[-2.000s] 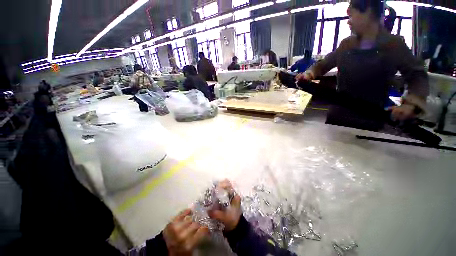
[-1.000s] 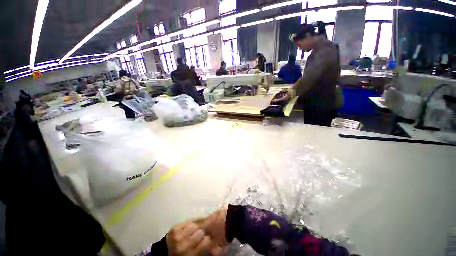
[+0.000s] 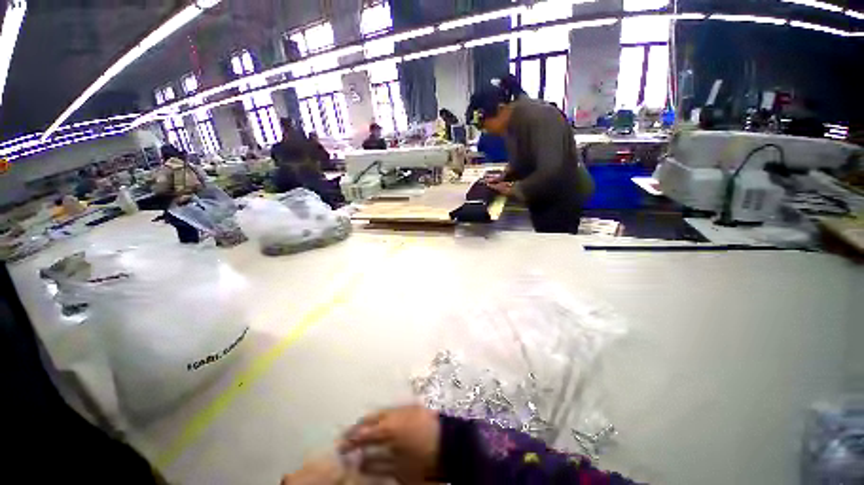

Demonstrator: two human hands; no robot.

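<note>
My right hand (image 3: 393,440), in a dark flowered sleeve, is at the bottom centre, its fingers bent around something pale and shiny that I cannot make out. My left hand (image 3: 317,471) is beside it, mostly cut off by the bottom edge. A loose pile of small silver metal hardware (image 3: 493,393) lies on the table just beyond and right of my hands. A faint, glittery heap of clear plastic sleeves (image 3: 568,327) lies behind the pile.
A white printed plastic bag (image 3: 175,322) stands at the left, with another clear bag (image 3: 294,223) beyond it. A yellow tape line (image 3: 256,367) crosses the table. A clear bag of hardware (image 3: 834,440) is at the right edge. A person (image 3: 545,156) bends over dark fabric at the far edge.
The view has swung right. My hands were around shiny hardware and film two seconds ago; now they are lower in the picture. The other person has moved away from the table and bends over dark fabric.
</note>
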